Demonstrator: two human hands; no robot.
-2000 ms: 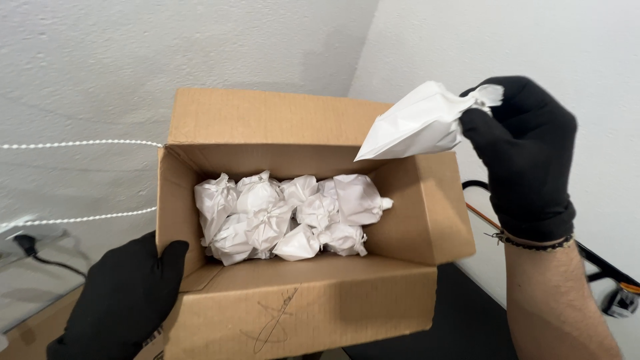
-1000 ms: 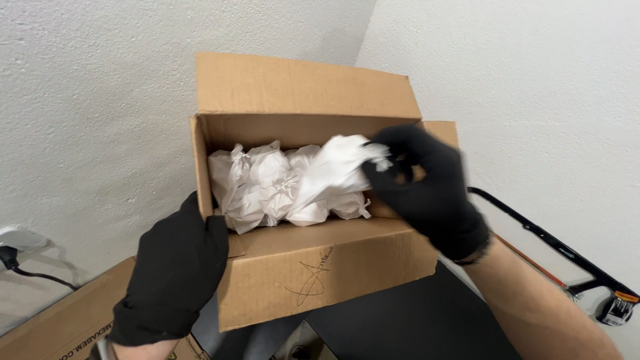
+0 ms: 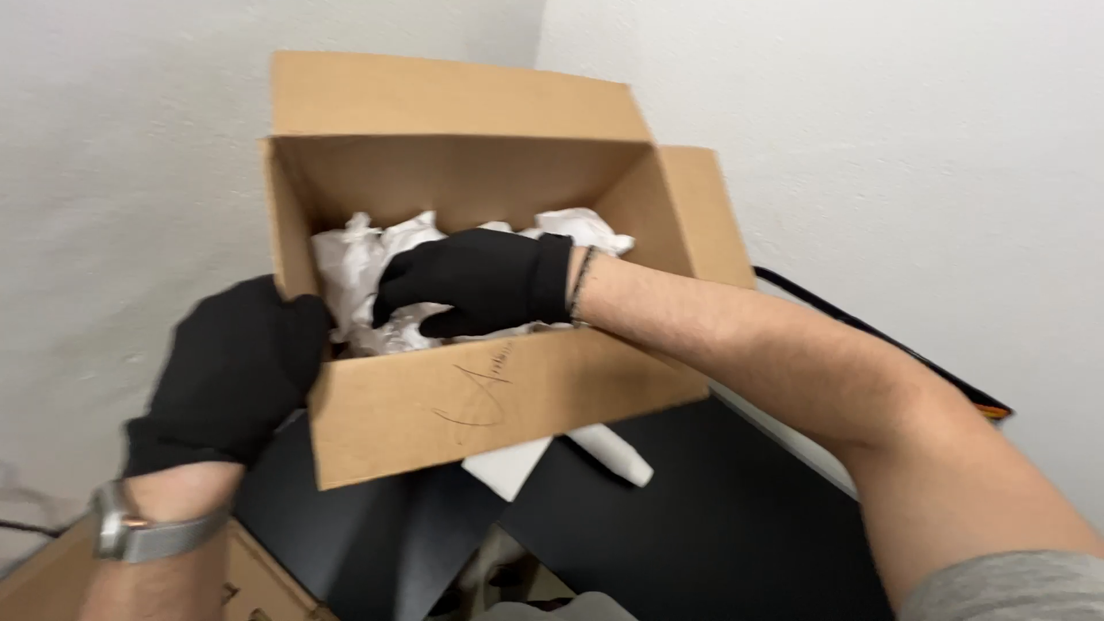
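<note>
An open cardboard box (image 3: 448,90), with handwriting on its near flap, holds several white paper-wrapped bundles (image 3: 582,226). My left hand (image 3: 237,371), in a black glove, grips the box's left wall, with the thumb over the rim. Inside the box is my right hand (image 3: 479,280), also gloved in black, lying on the bundles toward the left side. Its fingers are spread a little; whether they pinch any paper cannot be told. The bundles beneath this hand are partly hidden.
Below the box is a black surface (image 3: 707,509) with a white sheet (image 3: 509,466) and a white paper roll or wrapped piece (image 3: 611,454) on it. Another cardboard box (image 3: 259,573) stands at lower left. A black bar-like object (image 3: 871,332) lies at right, by the wall.
My right hand has moved down and left into the box; the white bundle it held above the box is no longer distinct in it. My left hand stays on the box's left wall.
</note>
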